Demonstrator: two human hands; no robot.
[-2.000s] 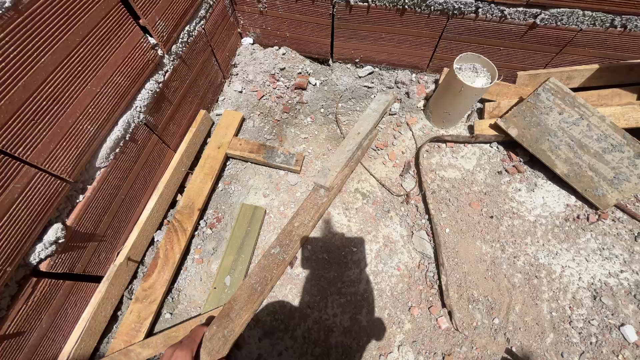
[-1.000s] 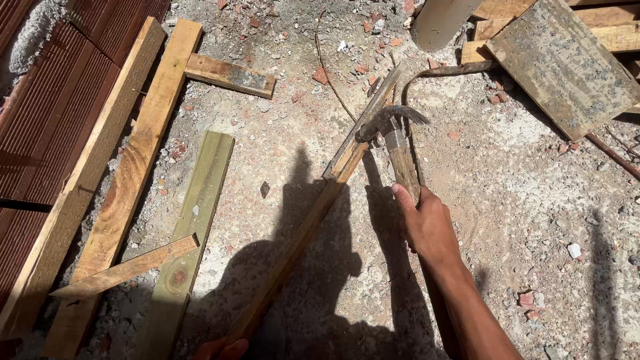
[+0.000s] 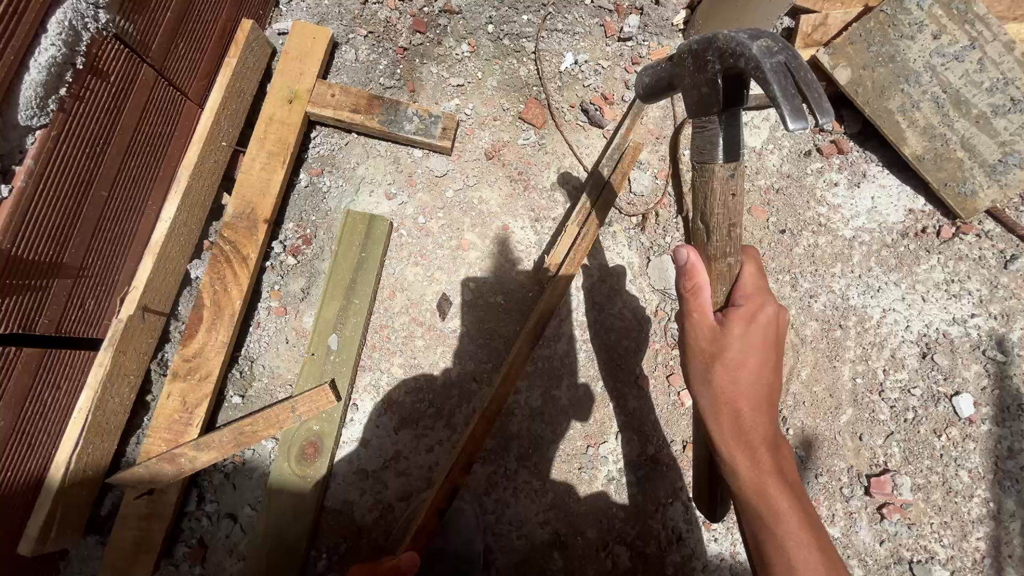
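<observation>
My right hand (image 3: 732, 344) grips a claw hammer (image 3: 716, 208) by its wooden handle, head up, claw pointing right. At the bottom edge, only the fingers of my left hand (image 3: 388, 565) show, in shadow, around the near end of a long narrow wooden strip (image 3: 512, 360). The strip slants up and away, narrow edge toward me, with a second piece lying along its far end. The hammer's face is close to the strip's far tip; whether they touch cannot be told.
Left of the strip lie a greenish board (image 3: 340, 312), a short pointed stick (image 3: 232, 436), two long planks (image 3: 232, 280) and a short block (image 3: 384, 116), beside a ribbed brick wall (image 3: 80, 184). A rough panel (image 3: 936, 104) leans at upper right. Rubble and a wire cover the ground.
My right hand and the hammer came into view and then rose nearer the camera. The strip has turned from its broad face to its narrow edge. The view has tilted down.
</observation>
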